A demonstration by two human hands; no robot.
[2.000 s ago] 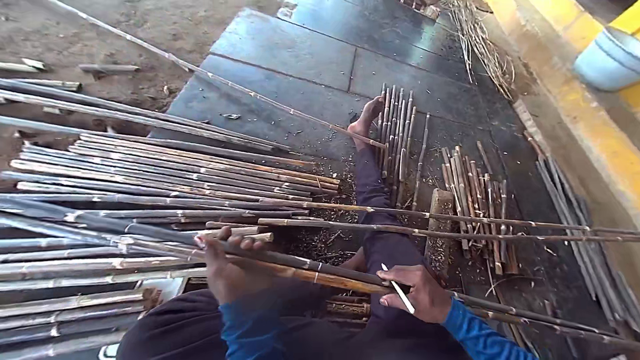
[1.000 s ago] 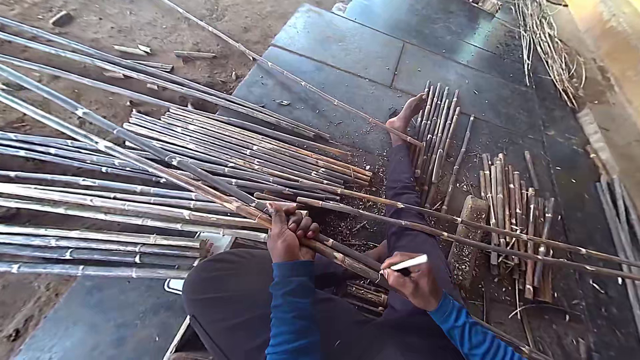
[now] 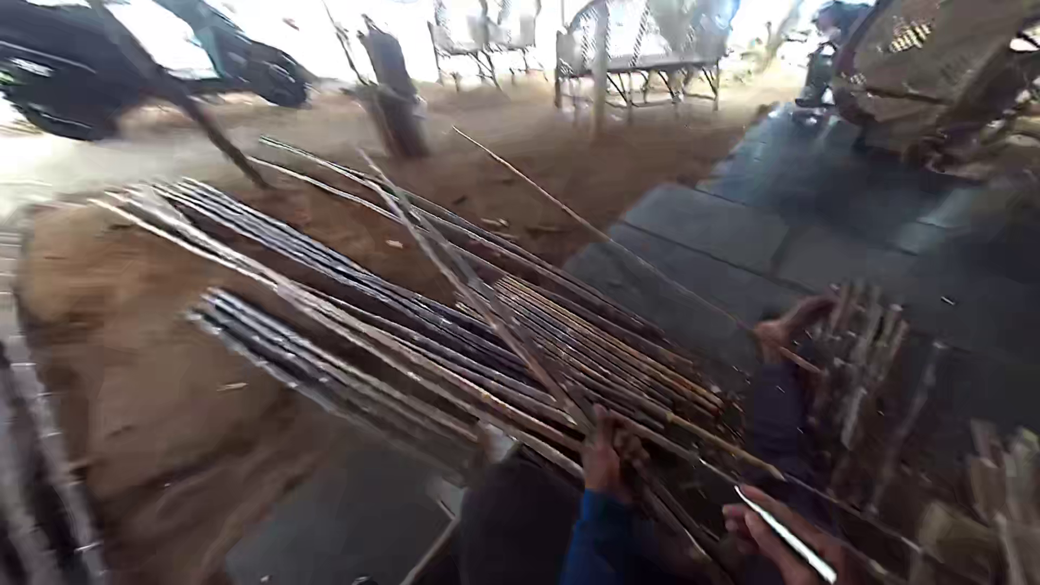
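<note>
My left hand (image 3: 611, 455), at the lower middle, is closed round long cane poles (image 3: 487, 313) that slant up to the left and down past my lap. At the lower right my right hand (image 3: 780, 532) holds a slim white tool (image 3: 786, 535), maybe a knife; blur hides its detail. It is close to the poles, and contact cannot be told. Many more canes (image 3: 601, 341) lie side by side left of my outstretched leg. One thin cane (image 3: 601, 236) reaches my bare foot (image 3: 792, 325).
Short cut canes (image 3: 865, 357) stand in a bunch beside the foot, with another bunch (image 3: 1007, 487) at the right edge. Dark stone slabs (image 3: 723, 227) pave the floor. Behind are a wooden post (image 3: 394, 89), metal seats (image 3: 642, 57), vehicle wheels (image 3: 280, 77) and a person (image 3: 825, 49).
The view has swung up and to the left, bringing in the far ends of the canes and the background. My left hand still grips the poles, and my right hand still holds the white tool.
</note>
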